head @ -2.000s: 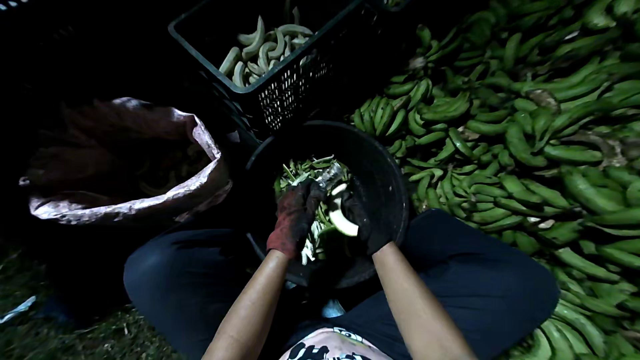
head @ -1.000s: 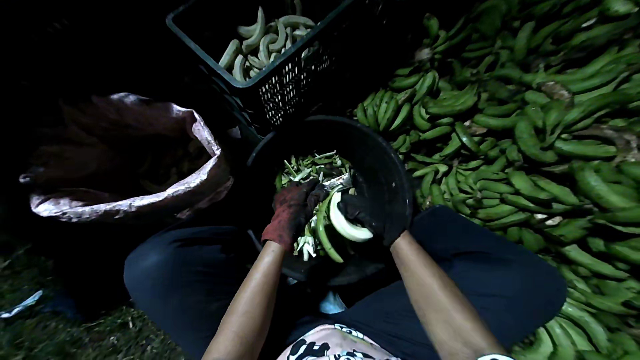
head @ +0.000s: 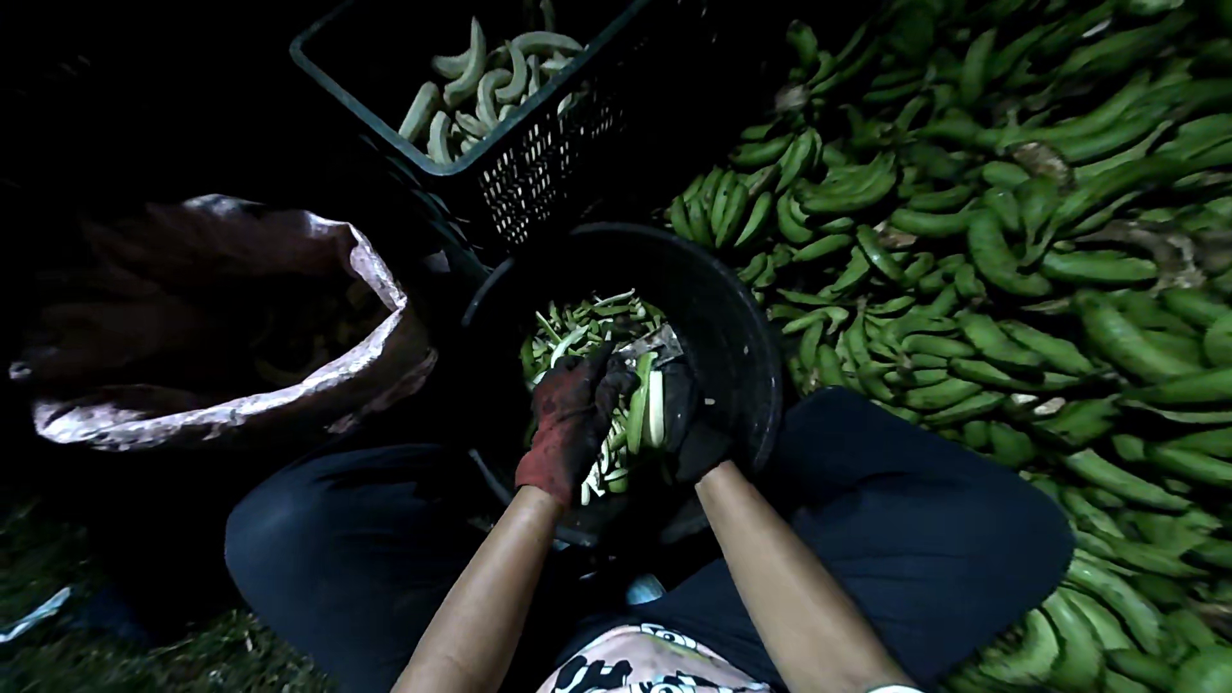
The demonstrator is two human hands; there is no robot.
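My left hand (head: 568, 414), in a red and black glove, is over a black round tub (head: 756, 356) between my legs. My right hand (head: 695, 423), in a black glove, is at the tub's right side. Between them is a partly peeled green banana (head: 651, 404), its pale flesh towards my right hand, which holds it. Green and pale peel strips (head: 602, 313) lie in the tub below. A flat greyish piece (head: 659, 342) shows just above the banana; what it is, I cannot tell. The left fingers are curled and dark, so whether they grip anything is unclear.
Bunches of green bananas (head: 943, 337) cover the ground at right. Beyond the tub stands a plastic crate (head: 443, 166) holding peeled bananas (head: 500, 82). An open woven sack (head: 371, 269) stands at left. Grass (head: 221, 650) shows at lower left.
The banana, curved with a broad pale side a second ago, now shows upright and narrower between my hands. My right hand has shifted a little towards the left one.
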